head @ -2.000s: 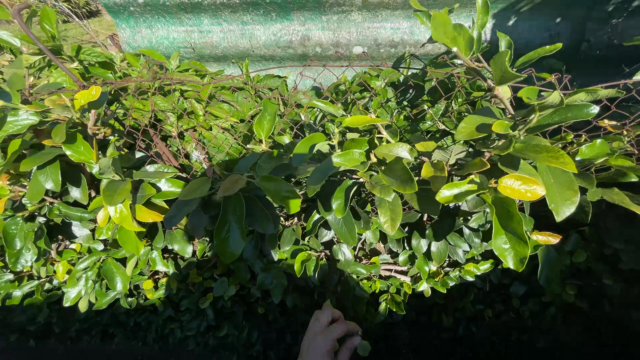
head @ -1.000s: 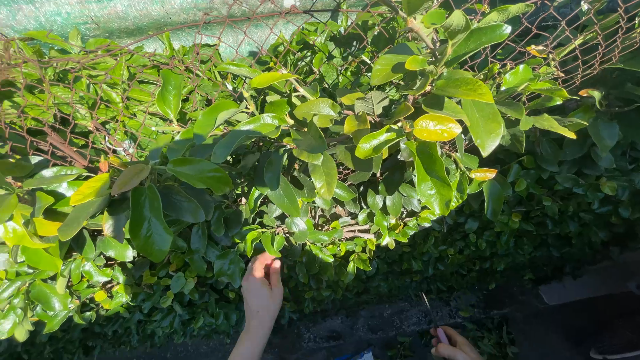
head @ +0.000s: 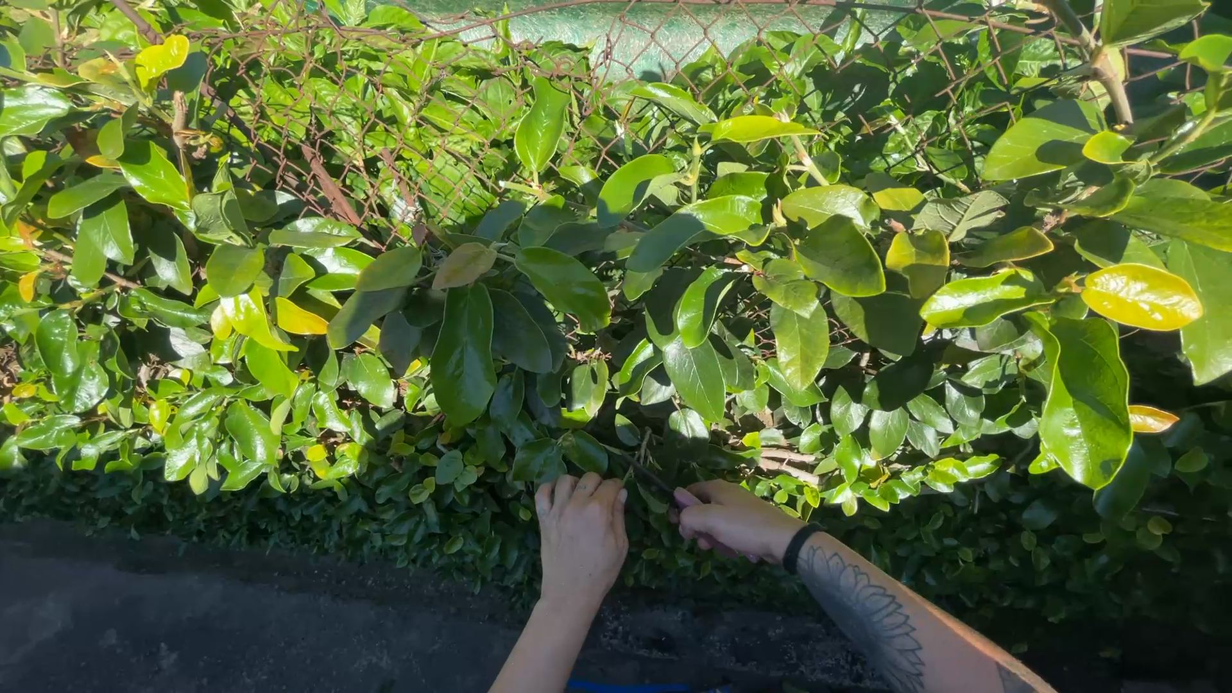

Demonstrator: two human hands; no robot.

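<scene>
A leafy green hedge (head: 462,356) fills the view, with broad glossy leaves and a few yellow ones. At the hedge's lower middle, my left hand (head: 582,525) has its fingers bent around some leaves or a stem; the fingertips are partly hidden. Just to its right my right hand (head: 727,520) grips the handle of a thin, dark-bladed tool (head: 654,478), perhaps a knife. The blade points up and left into the shaded leaves above my left hand, and its tip is hard to make out.
A rusty chain-link fence (head: 674,38) runs through the top of the hedge, before a green weathered surface (head: 770,19). Thick bare branches (head: 1107,72) rise at the upper right. Dark shaded ground (head: 241,616) lies below the hedge, with a blue edge (head: 626,686) at the bottom.
My right hand, low and apart from the hedge one second ago, has moved up beside my left hand with the tool. The view has shifted considerably.
</scene>
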